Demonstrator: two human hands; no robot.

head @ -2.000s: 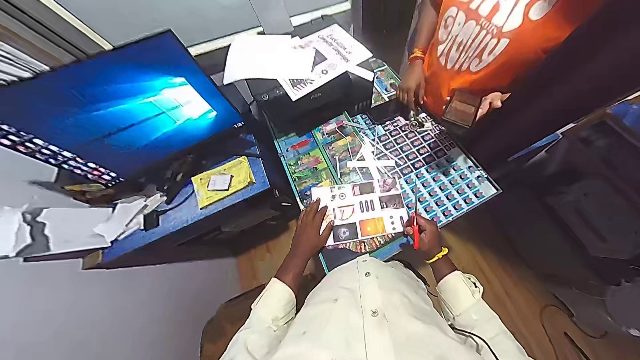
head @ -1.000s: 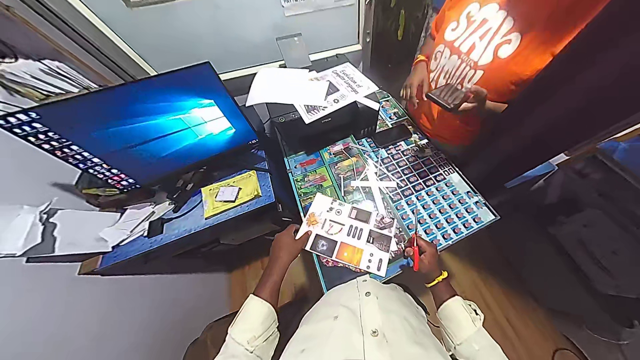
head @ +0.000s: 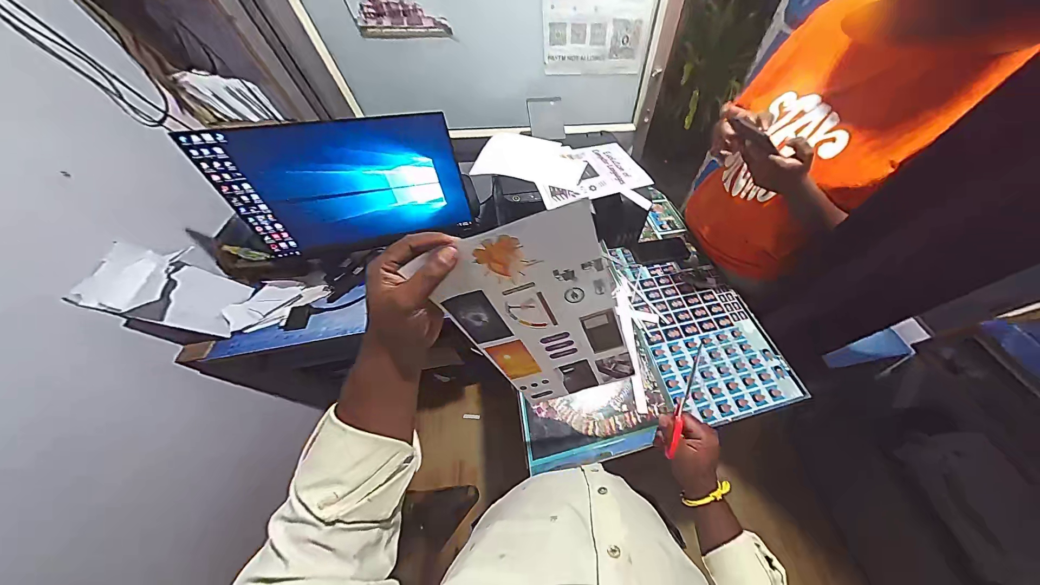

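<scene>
My left hand [head: 410, 292] pinches the upper left corner of a printed paper sheet [head: 532, 301], which is raised and tilted above the table. Small colour pictures cover the sheet. My right hand [head: 695, 451] holds red-handled scissors [head: 676, 431] near the table's front edge, blades pointing away from me; whether the blades are parted is not clear. Beyond the scissors, rows of small portrait photos [head: 723, 366] cover the right part of the tabletop. White paper strips [head: 634, 333] lie between the photos and the sheet. The sheet hides part of the table.
A monitor [head: 349, 187] stands at the left on a blue desk [head: 333, 325] with torn papers [head: 195, 296]. Loose papers [head: 528, 162] lie on a black printer [head: 520, 199] at the back. A person in an orange shirt [head: 756, 219] stands at the right, holding a dark flat object [head: 756, 134].
My left hand has lifted the sheet off the table and up to the left. The scissors have stayed in my right hand. The other person's hands have risen with the dark object. The view has tilted up.
</scene>
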